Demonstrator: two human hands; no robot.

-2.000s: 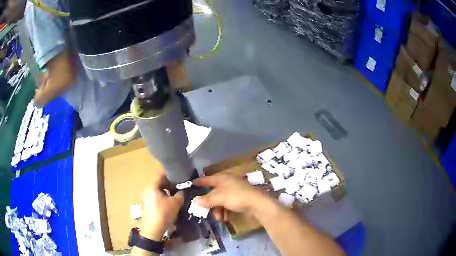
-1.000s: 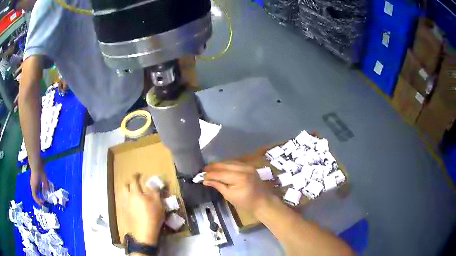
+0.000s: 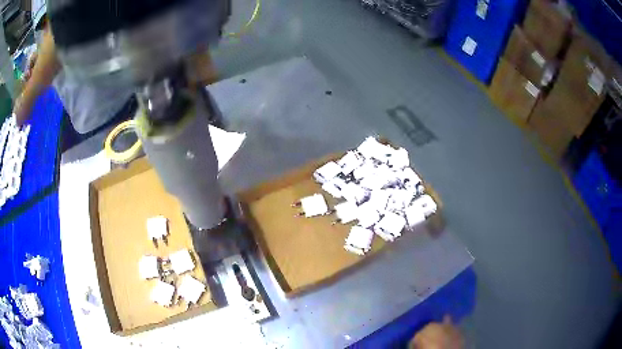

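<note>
Only part of my right hand (image 3: 438, 335) shows, blurred and cut off at the bottom edge on the right, below the table; what it holds cannot be told. My left hand is out of the picture. Several white plug parts (image 3: 157, 228) lie spread in the left cardboard tray (image 3: 117, 235). A heap of white plug parts (image 3: 372, 180) fills the right side of the right cardboard tray (image 3: 279, 255), with one plug (image 3: 314, 205) lying at its left. The grey horn (image 3: 181, 167) stands over the dark fixture (image 3: 221, 243); no part shows there.
The slotted silver plate (image 3: 247, 290) lies between the trays. A tape roll (image 3: 124, 141) and a white paper (image 3: 225, 146) are behind. Another person (image 3: 95, 102) is at upper left, beside blue surfaces. Cartons (image 3: 525, 75) and blue bins stand at upper right.
Both hands have left the machine and trays; my right hand is now low at the right. The left tray holds more plugs than two seconds ago. The view has shifted right and down.
</note>
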